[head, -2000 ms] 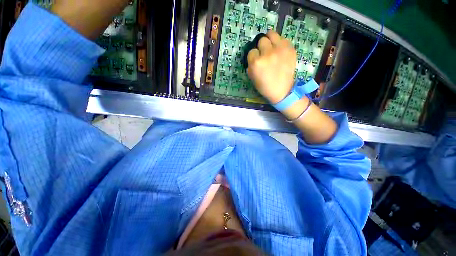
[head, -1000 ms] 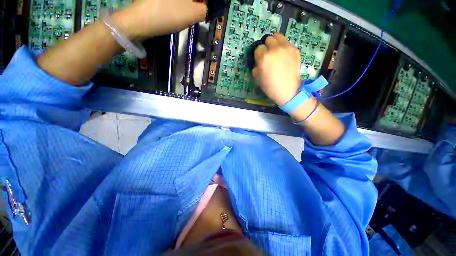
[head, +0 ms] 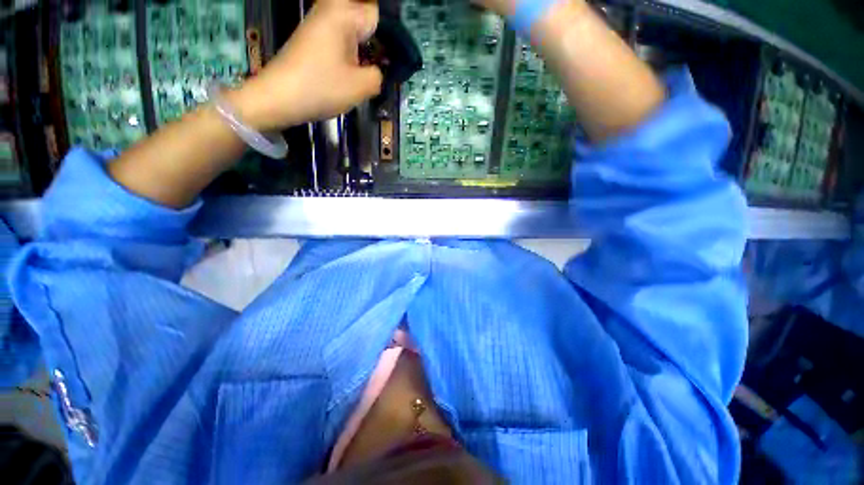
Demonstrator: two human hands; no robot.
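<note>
My left hand (head: 327, 71), with black finger covers (head: 398, 49) and a pale bangle at the wrist, is over the left side of the middle carrier. Its fingers are bent; whether they hold anything is hidden. My right hand (head: 500, 5) is mostly cut off by the top edge; its wrist with the blue strap (head: 533, 11) shows. The middle carrier frame (head: 431, 188) holds two pale green circuit board panels (head: 445, 123), filled with tiny dark and silver parts. My right forearm covers part of the right panel (head: 538, 142).
Another carrier with two panels (head: 95, 85) lies left, and one with panels (head: 791, 128) lies far right. A silver rail (head: 398, 218) runs along the near edge. Green mat (head: 815, 26) shows top right. A blue sleeve of another person (head: 805, 275) and a black bag (head: 815, 369) are right.
My right hand has moved forward off the boards, largely out of the picture. My left hand came in from the top left and now sits lower in view. The view has shifted slightly.
</note>
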